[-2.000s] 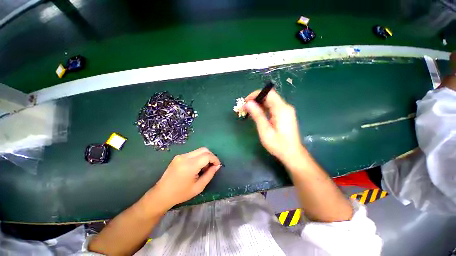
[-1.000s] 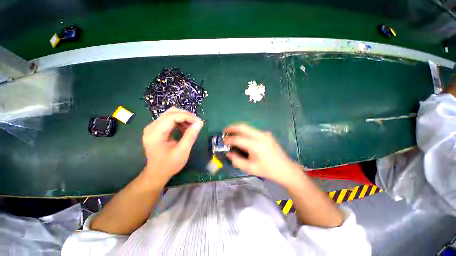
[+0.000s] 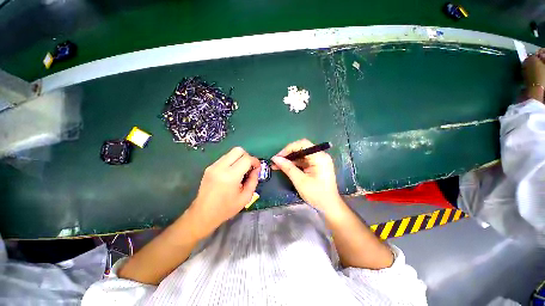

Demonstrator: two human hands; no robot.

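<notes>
My left hand [image 3: 226, 184] holds a small black device housing [image 3: 264, 170] with a blue and silvery inside, near the bench's front edge. Its yellow-edged battery [image 3: 252, 201] hangs below, partly hidden by my fingers. My right hand [image 3: 308, 173] grips slim black tweezers [image 3: 308, 150] like a pen, with its fingertips at the housing's right side. The tweezers' tip is too small to make out. A large heap of dark leaded components [image 3: 200, 113] lies beyond my left hand. A small heap of white parts [image 3: 296, 98] lies to its right.
A waiting unit [image 3: 116, 152] with its battery [image 3: 138, 137] lies left of the dark heap. Beyond the white rail [image 3: 239, 46], units lie on the belt at far left [image 3: 64, 51] and far right [image 3: 452, 11]. Another person's sleeve [image 3: 519, 155] is at the right.
The housing, beside my right hand a second ago, is now in my left hand. My right hand now holds the tweezers at it. The battery still hangs below. The view has shifted slightly.
</notes>
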